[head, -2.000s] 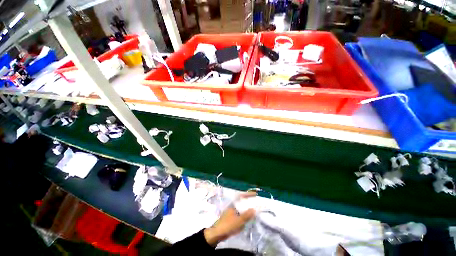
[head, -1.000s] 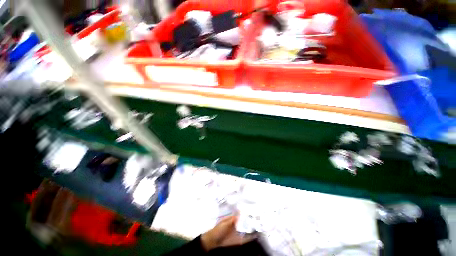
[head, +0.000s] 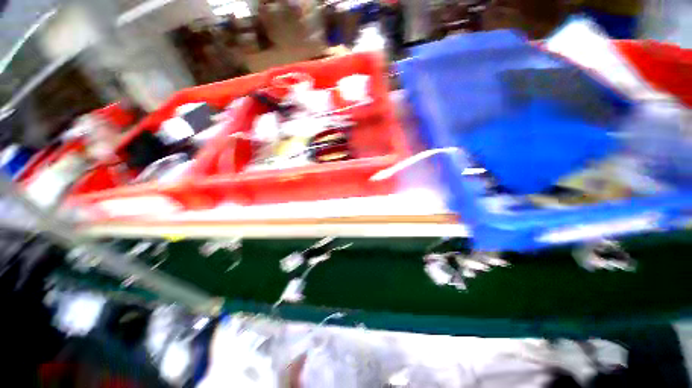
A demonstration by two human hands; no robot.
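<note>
The view is strongly blurred. A pale sheet [head: 379, 341] with whitish adapters and cords lies along the bottom edge. A skin-coloured blur at the bottom, left of centre, seems to be my bare left hand [head: 297, 370], mostly cut off; its grip cannot be told. A greyish-white shape [head: 463, 365] further right may be my gloved right hand, but it merges with the sheet. A white adapter [head: 294, 289] with a cord lies on the green conveyor belt [head: 372, 292], with more adapter clusters [head: 455, 267] beyond it.
Red bins [head: 303, 178] with black and white items and a blue bin [head: 493, 227] stand on the shelf [head: 303, 227] above the belt. A slanting post [head: 152, 276] stands at left. Bagged white bundles [head: 173, 352] lie left of the sheet; another clear-wrapped lump [head: 607, 352] is at right.
The view has swung right and up, so bins sit further left and the sheet lies lower. The bare hand has nearly left the picture. An adapter now shows nearer the belt's front edge.
</note>
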